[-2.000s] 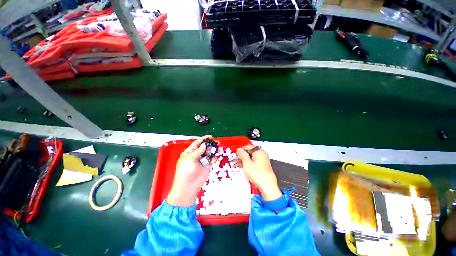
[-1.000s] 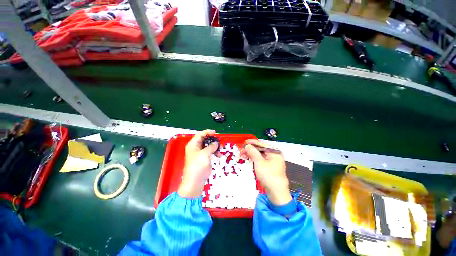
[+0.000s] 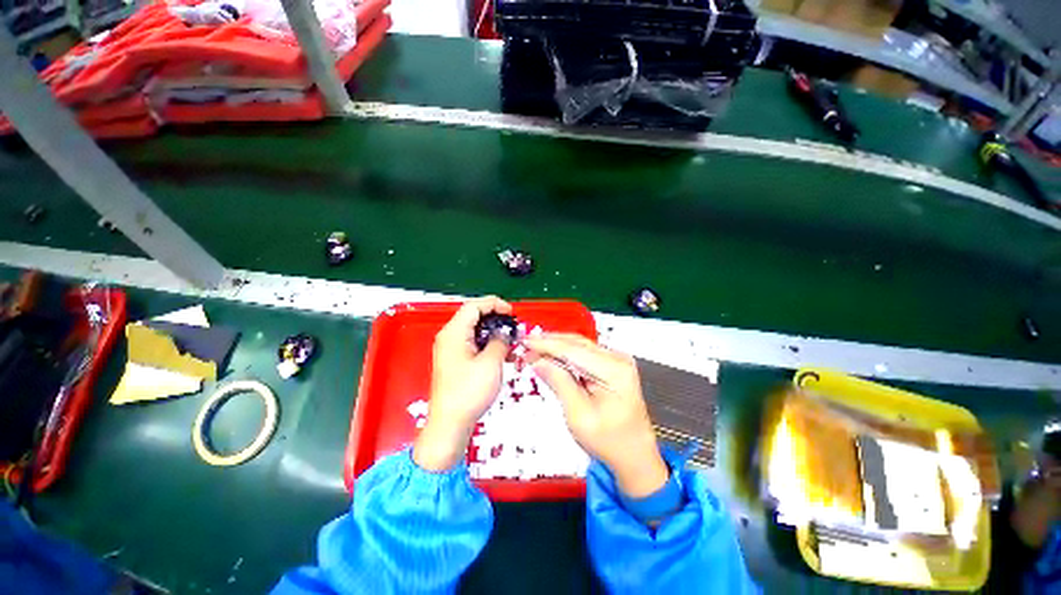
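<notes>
My left hand (image 3: 461, 378) holds a small round black electronic unit (image 3: 496, 330) between thumb and fingers, above the back of the red tray (image 3: 381, 395). My right hand (image 3: 603, 409) holds thin tweezers (image 3: 568, 367), pen-like, with their tip close to the unit. Whether the tip touches the unit or grips a piece is too small to tell. Many tiny white pieces (image 3: 526, 436) lie loose in the tray below both hands. A blue band is at my right wrist.
Beyond the pale rail (image 3: 305, 298), the green conveyor (image 3: 431, 198) carries several black units. Left are a cream ring (image 3: 197, 427), paper scraps (image 3: 161, 366), another unit (image 3: 297, 353) and a red tray (image 3: 84, 395). Right are a striped sheet (image 3: 681, 409) and yellow tray (image 3: 973, 558). A person's hand (image 3: 1039, 511) shows far right.
My right hand has moved left with the tweezers, bringing their tip to the unit. My left hand still holds the unit. The view has shifted slightly.
</notes>
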